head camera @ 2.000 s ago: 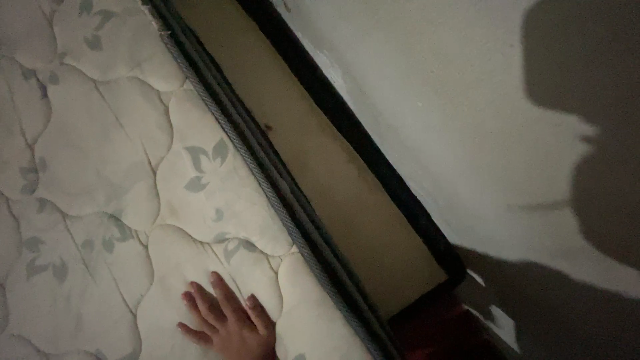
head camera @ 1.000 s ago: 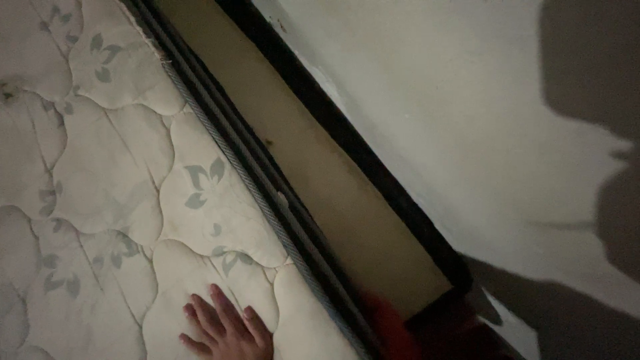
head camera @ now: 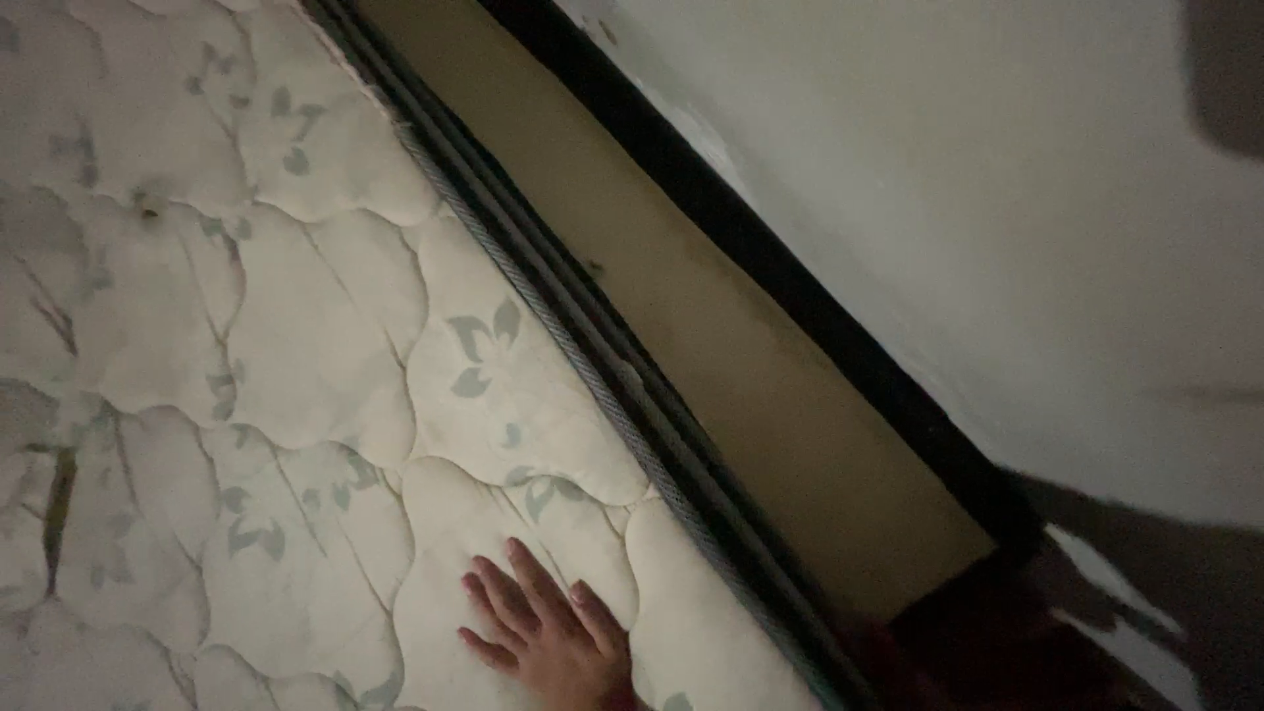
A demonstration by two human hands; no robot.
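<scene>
My left hand (head camera: 558, 632) lies palm down at the bottom of the head view, its fingers spread on a quilted mattress (head camera: 326, 346) and holding nothing. The cream mattress cover bears grey-green leaf prints and a few dark stains. A grey woven edging with dark layered bands (head camera: 632, 425) runs diagonally along the mattress side, right of my hand. My right hand is not in view.
Beyond the mattress edge lies a long beige panel (head camera: 750, 346) with a dark border (head camera: 820, 355), alongside a pale wall (head camera: 987, 227). Dark red material (head camera: 997, 642) shows dimly at the lower right. Shadows fall on the wall.
My left hand stays spread on the mattress throughout. The view has shifted slightly, showing more of the mattress at the left.
</scene>
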